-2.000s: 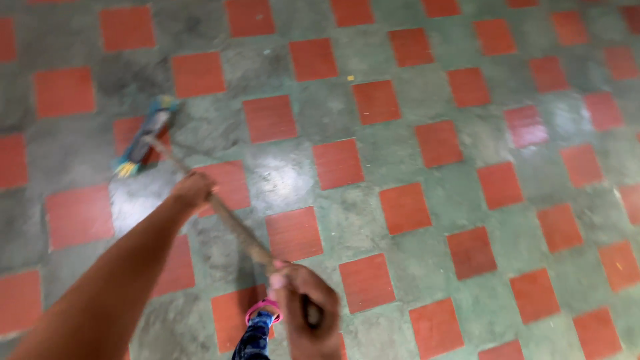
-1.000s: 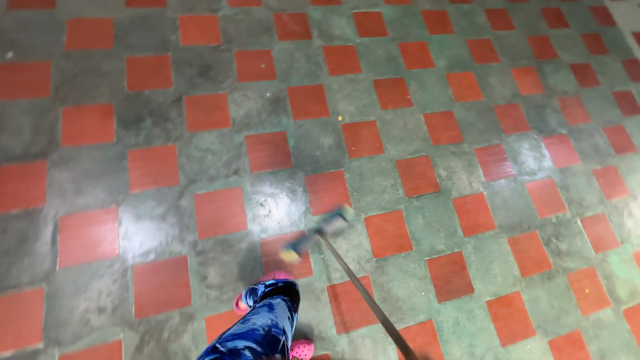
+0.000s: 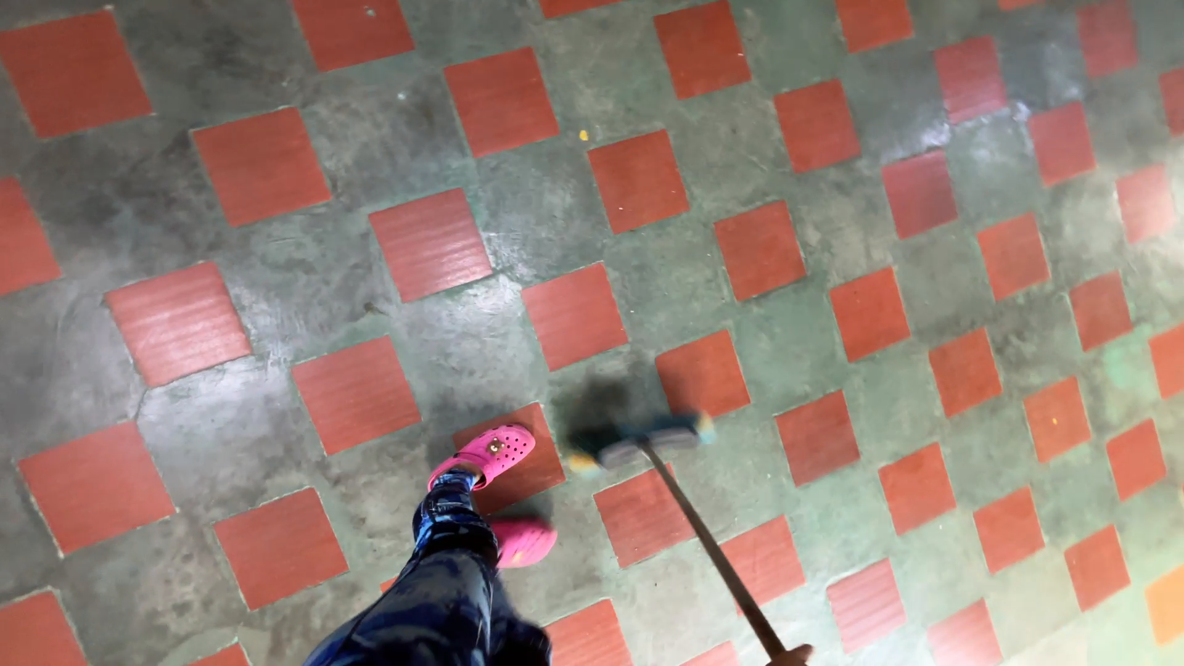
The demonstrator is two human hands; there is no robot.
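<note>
A push broom's head, dark with yellow and pale blue ends, is on or just above the tiled floor, right of my feet. Its wooden handle runs down to the bottom edge. There a small part of one hand shows at the handle, closed around it; most of it is cut off by the frame, and I cannot tell for certain which hand it is. The other hand is out of view.
The floor has red squares set in grey-green cement. My pink clogs and blue patterned trousers are at the lower middle, left of the broom. A small yellow speck lies near the top middle.
Two seconds ago both hands showed on the handle, with the broom head at the upper left. The broom head has since moved to the right side of my feet.
</note>
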